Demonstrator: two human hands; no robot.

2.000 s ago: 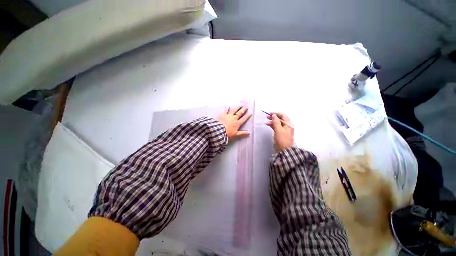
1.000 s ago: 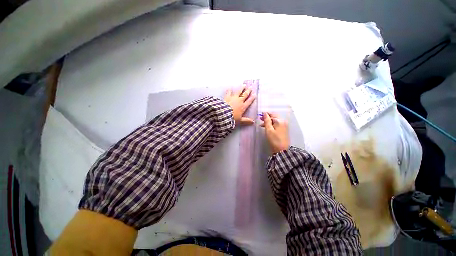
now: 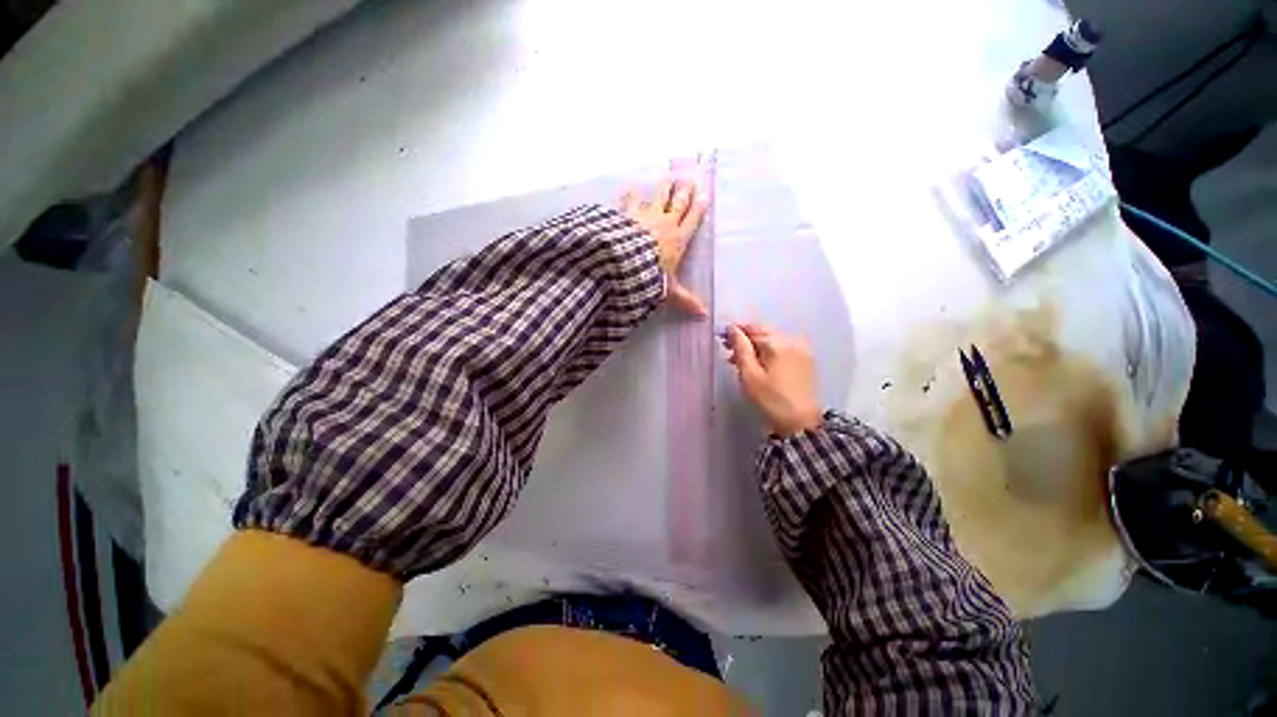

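A pale grey-lilac fabric panel [image 3: 588,476] lies flat on the white table cover. A long clear pinkish ruler [image 3: 689,462] lies across it, running away from me. My left hand [image 3: 670,235] is spread flat on the ruler's upper part, fingers apart, pressing and not gripping. My right hand [image 3: 773,376] is just right of the ruler, with a tiny thin marking pen [image 3: 724,333] pinched in its fingertips, the tip near the ruler's right edge. Most of the pen is hidden by the fingers.
Black thread snips [image 3: 986,392] lie on the brown-stained cover at right. A printed white packet [image 3: 1039,210] and a small dark-capped bottle [image 3: 1050,67] are at upper right. A dark iron [image 3: 1190,525] is at the right edge. A padded beige board [image 3: 154,105] is at upper left.
My right hand has moved down along the ruler's right edge, toward me. My left hand stays on the ruler. The view has shifted, so the table sits higher in the picture.
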